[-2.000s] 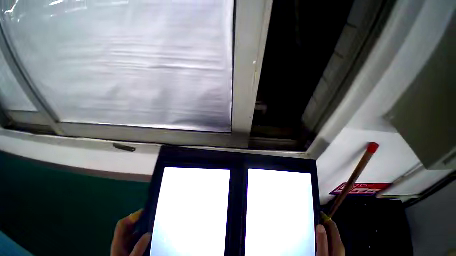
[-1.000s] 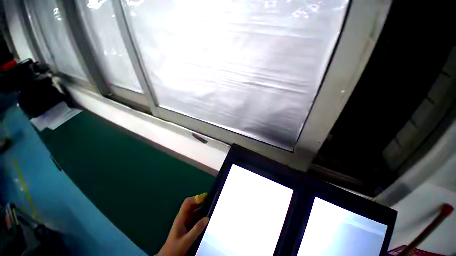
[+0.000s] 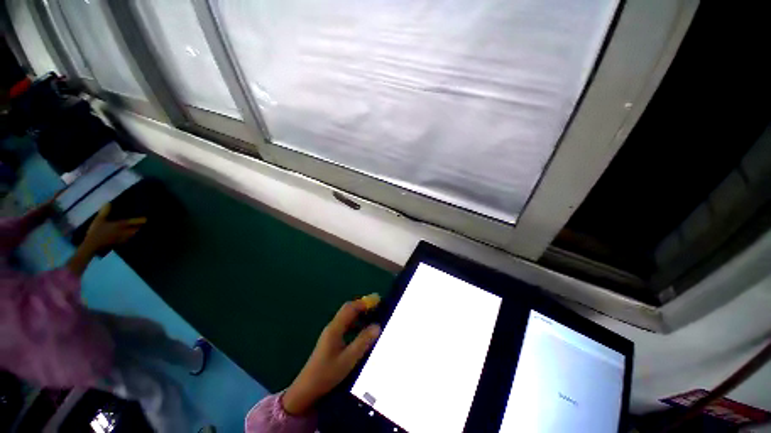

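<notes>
A black tray [image 3: 490, 372] holds two tablets side by side, tilted, at the lower right near the window sill. The left tablet [image 3: 431, 342] glows plain white. The right tablet [image 3: 565, 380] glows pale blue-white with small faint text. My left hand [image 3: 334, 355], with a yellow finger cot and a pink cuff, grips the tray's left edge. My right hand is not in view; the tray's lower right part is cut off by the frame's bottom.
A coworker in a pink smock [image 3: 59, 326] stands at the left, hands at a tray with lit tablets [image 3: 100, 190] on the green-matted bench [image 3: 245, 279]. Covered windows [image 3: 406, 93] and a white sill run behind. A brown stick lies at far right.
The view has turned left. My right hand has left the picture. The coworker and their tray have come into view. Faint text now shows on the right tablet.
</notes>
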